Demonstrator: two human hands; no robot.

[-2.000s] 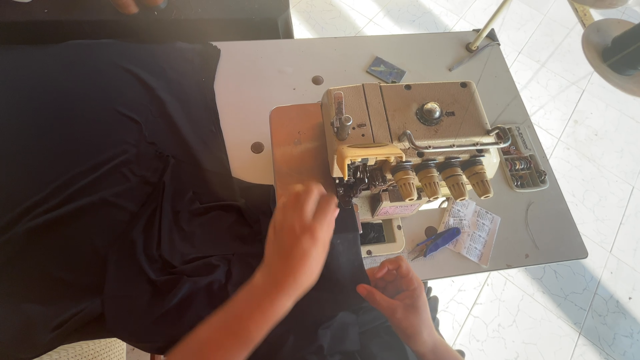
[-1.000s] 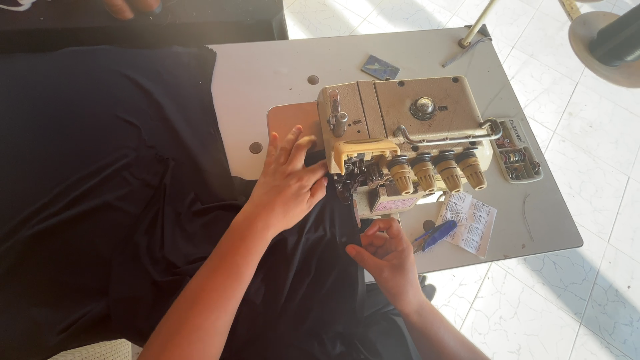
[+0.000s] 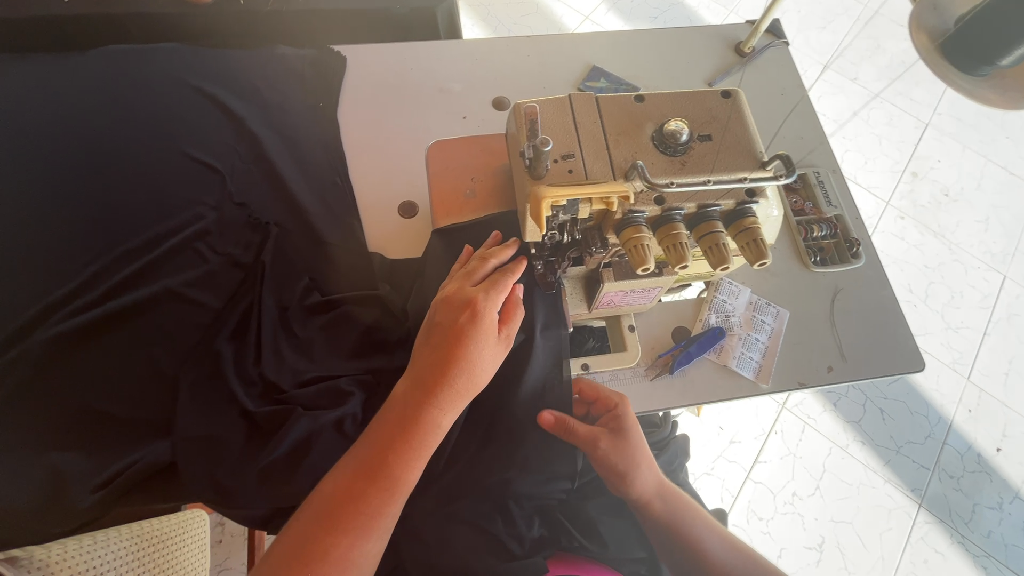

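Note:
Black fabric (image 3: 264, 320) spreads over the left of the table and drapes down at the front. My left hand (image 3: 472, 316) lies flat on it, fingers spread a little, fingertips just left of the presser foot area of a beige overlock sewing machine (image 3: 664, 136). Below the machine, my right hand (image 3: 600, 432) pinches the fabric's edge between thumb and fingers near the table's front edge. The fabric edge runs from that hand up to the needle area, where the machine's parts hide it.
Thread snips (image 3: 690, 350) with blue handles lie beside a printed sheet (image 3: 752, 332). A bobbin tray (image 3: 824, 220) sits at the table's right, a small blue patterned piece (image 3: 608, 82) behind the machine. A thread stand pole (image 3: 760, 28) rises at the back; a chair (image 3: 120, 544) stands lower left.
My right hand has moved down along the fabric edge, away from the machine, since one second ago. My left hand has shifted from the orange plate's edge onto the fabric by the foot.

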